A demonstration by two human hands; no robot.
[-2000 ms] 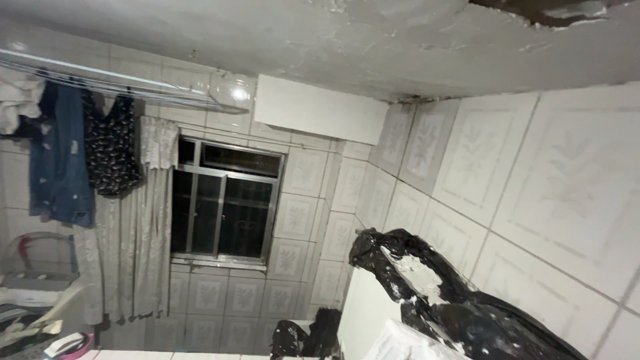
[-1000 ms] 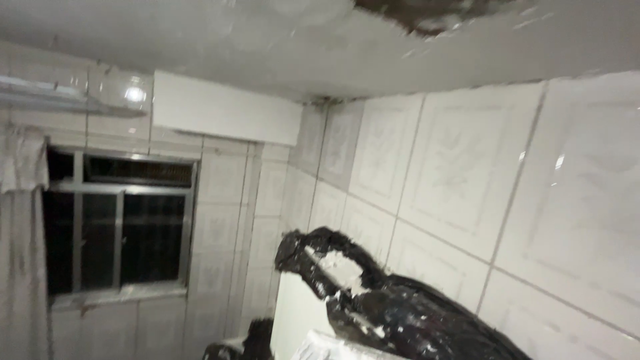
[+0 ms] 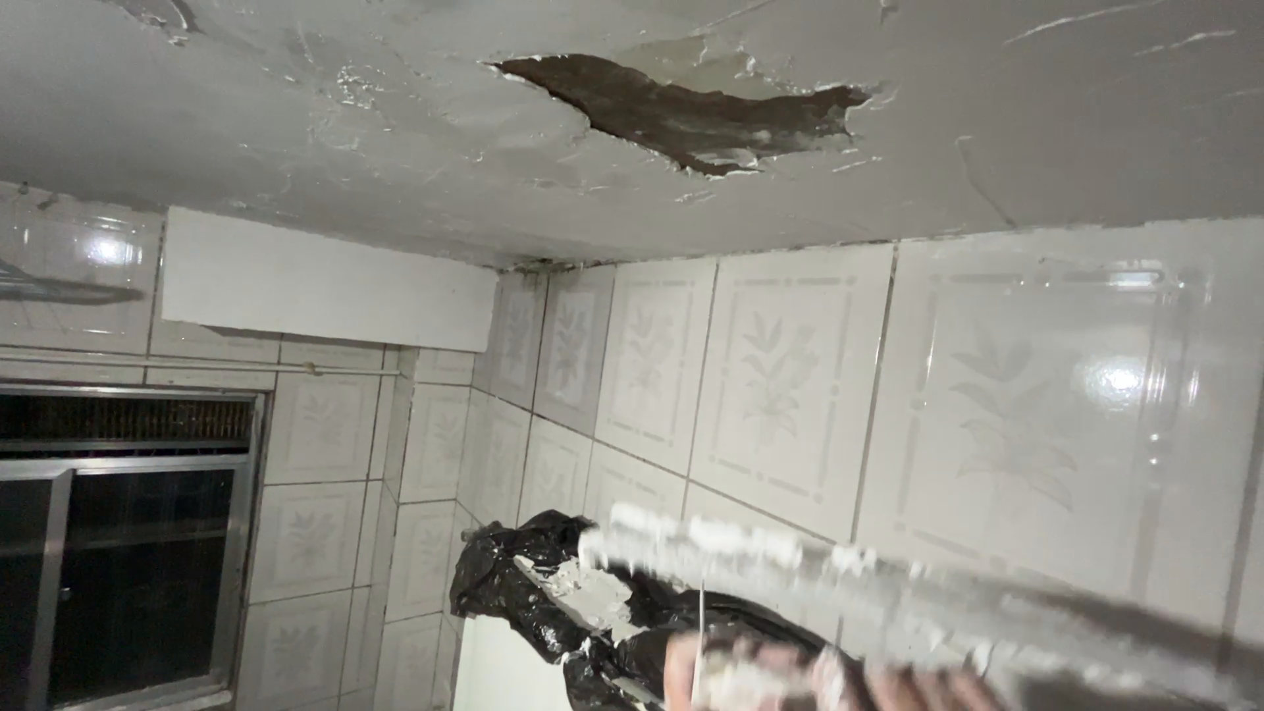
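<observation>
Fingers smeared with white paste (image 3: 755,676) show blurred at the bottom edge, with more fingers (image 3: 928,689) just to their right. Whether they belong to my left hand, my right hand or both, I cannot tell. Directly above them slants a long, pale, straight-edged tool or board (image 3: 790,573), blurred, with white paste along its upper edge. A thin upright edge (image 3: 701,632) rises beside the leftmost fingers. Overhead, the grey ceiling (image 3: 346,168) has a jagged brown patch (image 3: 691,114) where the surface has broken away. The grips are mostly hidden by blur and the frame's edge.
Black plastic (image 3: 523,592) spattered with white paste lies over a white surface (image 3: 504,667) below the tiled wall (image 3: 790,395). A white boxed section (image 3: 326,286) juts out under the ceiling at the left. Below it is a metal-framed window (image 3: 148,553).
Fingers and the paste-covered tool or board have come into view at the lower right. The view has swung up and right, showing more ceiling.
</observation>
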